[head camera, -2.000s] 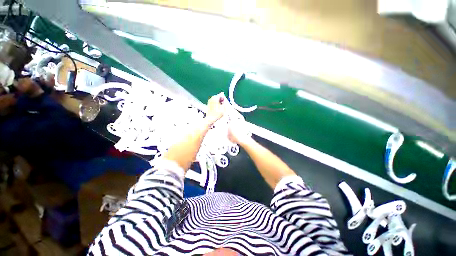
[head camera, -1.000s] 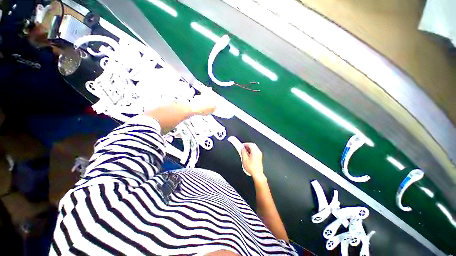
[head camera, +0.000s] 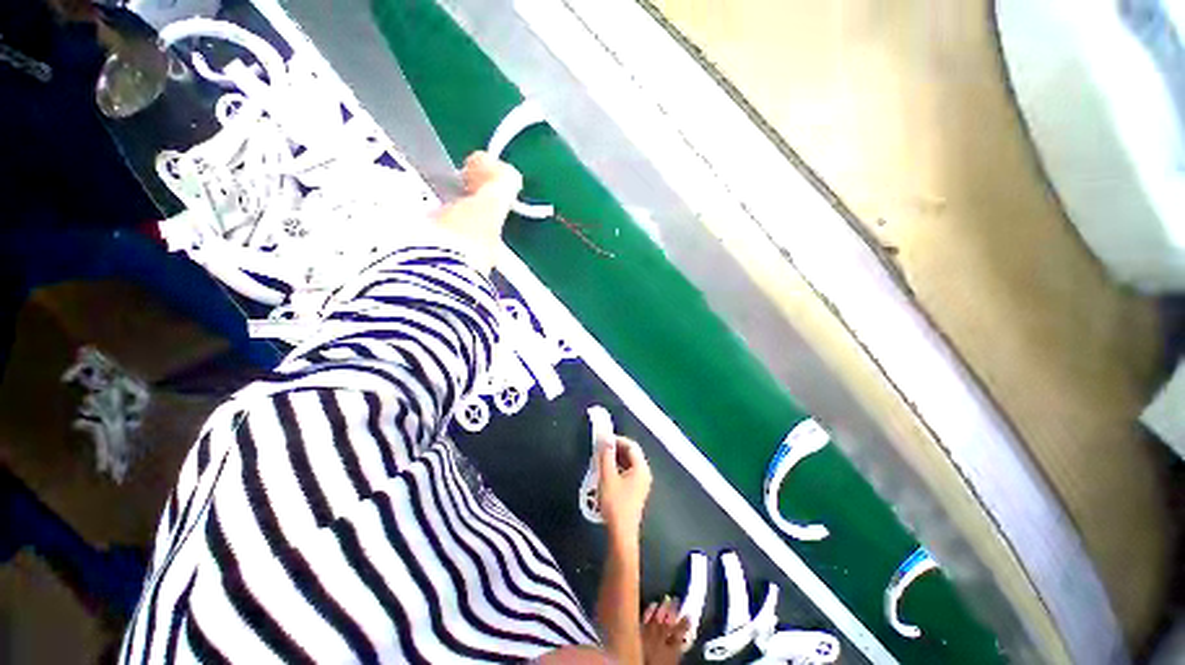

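My left hand (head camera: pixel 491 185) is stretched over the green belt, its fingers closed around the middle of a part-assembled arm (head camera: pixel 517 125), a white curve with thin reddish lead wires at its lower end. The hand hides part of the curve. My right hand (head camera: pixel 626 478) grips a narrow white housing shell (head camera: pixel 593 499) with a round spoked end, over the dark bench. A large pile of loose white shells (head camera: pixel 280 175) lies on the bench to the left, partly behind my left sleeve.
Two white curved arms with blue inserts (head camera: pixel 786 481) (head camera: pixel 903 591) lie farther along the belt. A pale rail (head camera: pixel 650 413) divides belt and bench. Loose shells (head camera: pixel 734 611) lie at the bottom, beside another person's hand (head camera: pixel 665 626). A round metallic object (head camera: pixel 130 81) is at upper left.
My left hand has moved from the shell pile onto the wired arm on the belt. My right hand still holds its shell. The view has turned, and another person's hand now shows at the bottom.
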